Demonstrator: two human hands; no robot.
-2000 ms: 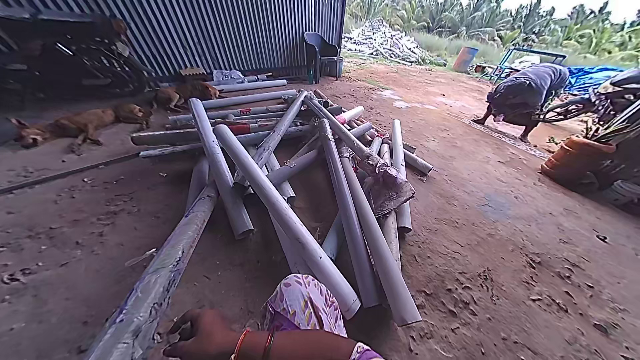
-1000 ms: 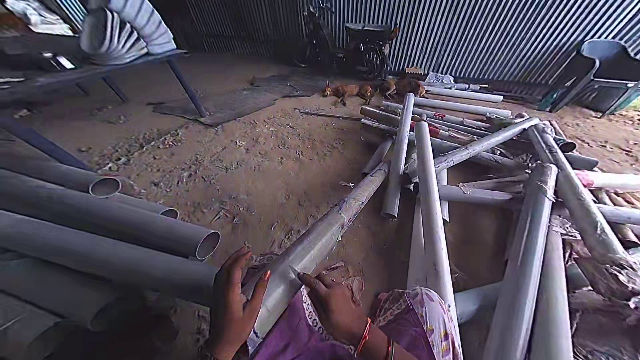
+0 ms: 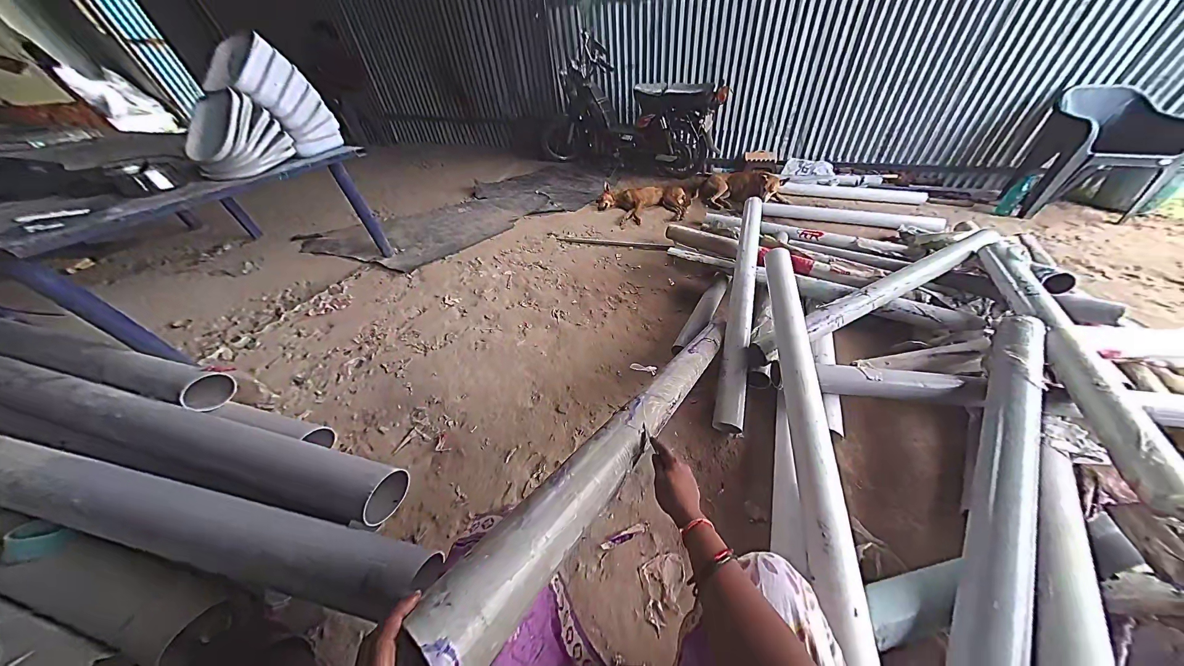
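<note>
A grey plastic pipe (image 3: 555,509), with film and bluish marks on its surface, slants from the bottom edge up to the pile ahead. My left hand (image 3: 388,634) rests against the side of its near end, mostly cut off by the bottom edge. Farther along, my right hand (image 3: 675,481) is at the pipe's right side, fingertips touching a dark slit or torn spot in the film; whether a small tool is in the fingers cannot be told. Purple patterned cloth (image 3: 546,629) lies under the pipe. Red and orange bands circle my right wrist.
Bare grey pipes (image 3: 185,444) lie stacked at left, below a blue-legged table (image 3: 268,176) bearing curved white pieces (image 3: 268,111). A crossed pile of pipes (image 3: 814,444) is at right. Two dogs (image 3: 647,199) lie near a motorcycle (image 3: 638,120); a chair (image 3: 1110,139) stands at far right.
My right hand has moved farther up the pipe, away from my left hand, which is now lower at the near end. Earlier the view swung left, away from the bending person.
</note>
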